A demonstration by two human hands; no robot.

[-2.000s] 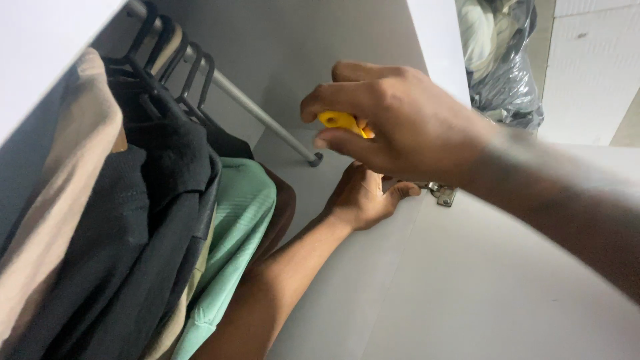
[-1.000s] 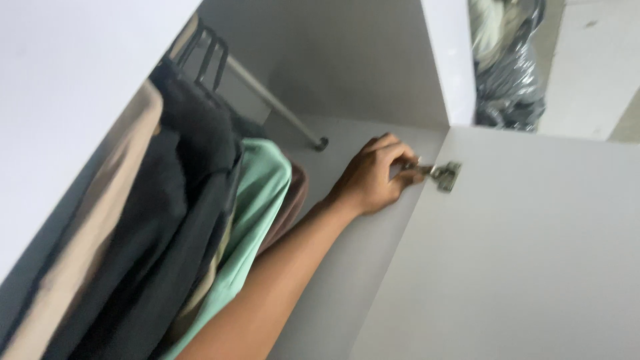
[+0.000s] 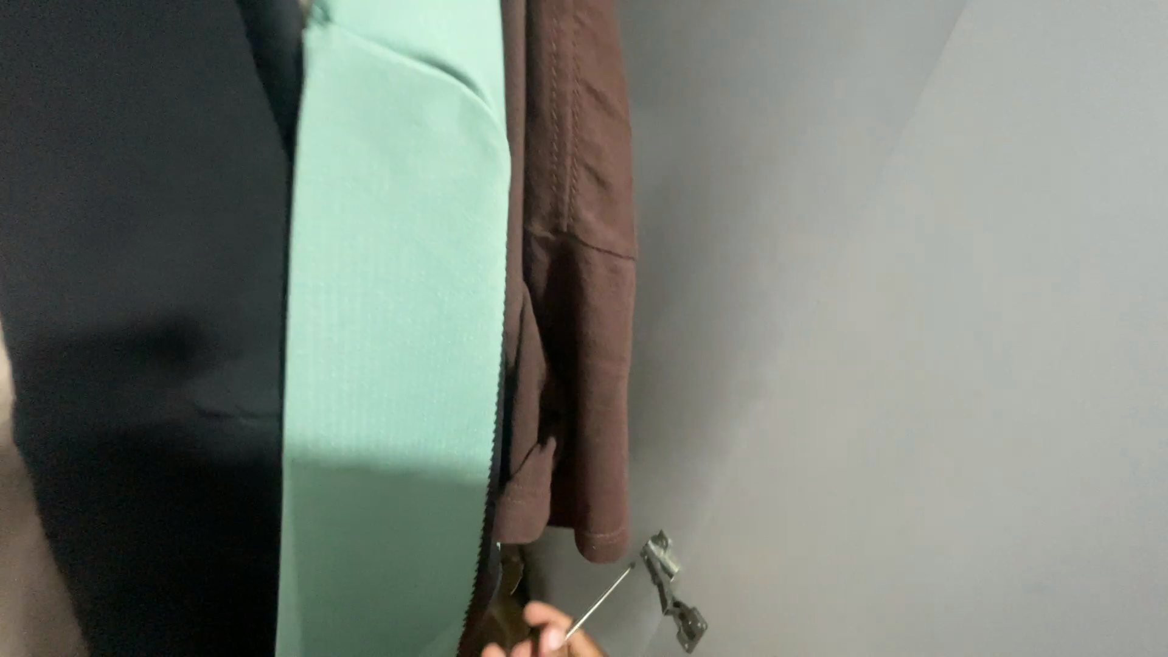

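At the bottom edge, my right hand (image 3: 547, 634) shows only its fingers, closed around a tool with a thin metal shaft (image 3: 599, 602), apparently a screwdriver. Its handle is hidden. The shaft points up and right, its tip just left of a metal cabinet hinge (image 3: 671, 593) on the grey panel. Tip and hinge look slightly apart. Just above my fingers hang the hems of a brown garment (image 3: 584, 365). My left hand is out of sight.
A mint green garment (image 3: 392, 274) and a black garment (image 3: 146, 274) hang on the left, close to the brown one. The smooth grey cabinet panel (image 3: 912, 319) fills the right side.
The view has shifted strongly, closer to the hanging clothes. My left hand, at the hinge one second ago, is out of view. My right hand, absent then, shows with the thin-shafted tool.
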